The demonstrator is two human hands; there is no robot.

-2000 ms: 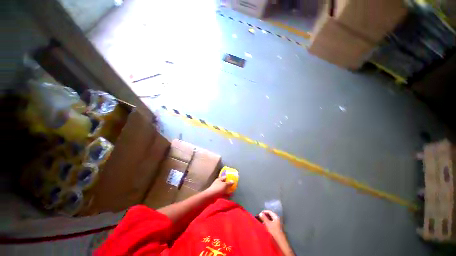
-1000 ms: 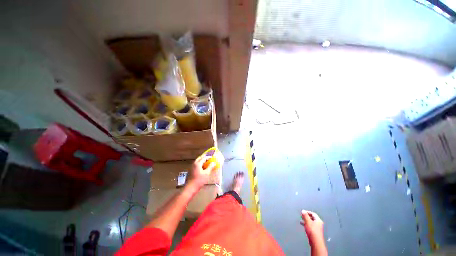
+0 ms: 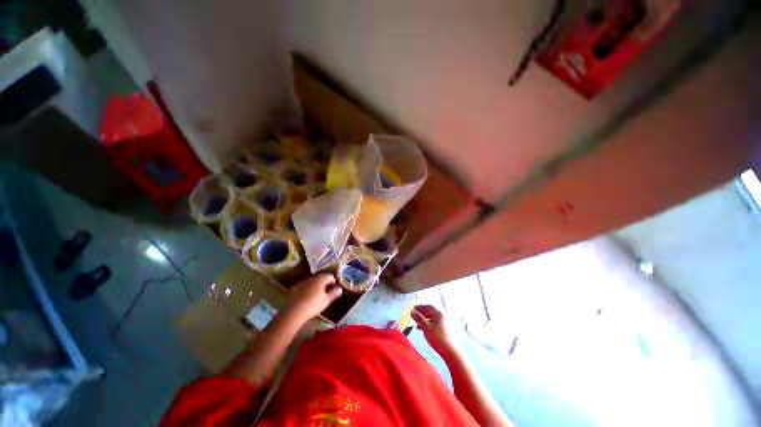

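The open carton of tape point(image 3: 430, 196) stands below me against the wall, packed with wrapped sleeves of yellow tape rolls point(image 3: 274, 252), ends facing up. Two sleeves stick up higher, with loose clear plastic wrap point(image 3: 328, 227) around their tops. My left hand point(image 3: 314, 295) is at the carton's near edge, beside a sleeve end and a dark gap. Its fingers are curled; no tape roll shows clearly in it. My right hand point(image 3: 430, 320) is over the floor right of the carton, fingers bent and blurred. Whether it holds anything is unclear.
A red stool point(image 3: 150, 146) stands left near the wall. Dark sandals point(image 3: 89, 282) lie on the floor at left. A flat-looking brown carton point(image 3: 219, 321) with a white label lies left of my left arm. A red box-like object point(image 3: 607, 43) is on the wall.
The view has turned and come closer to the tape carton. My left hand has moved to the carton's edge, and the yellow roll seen in it before no longer shows. My right hand is nearer the carton.
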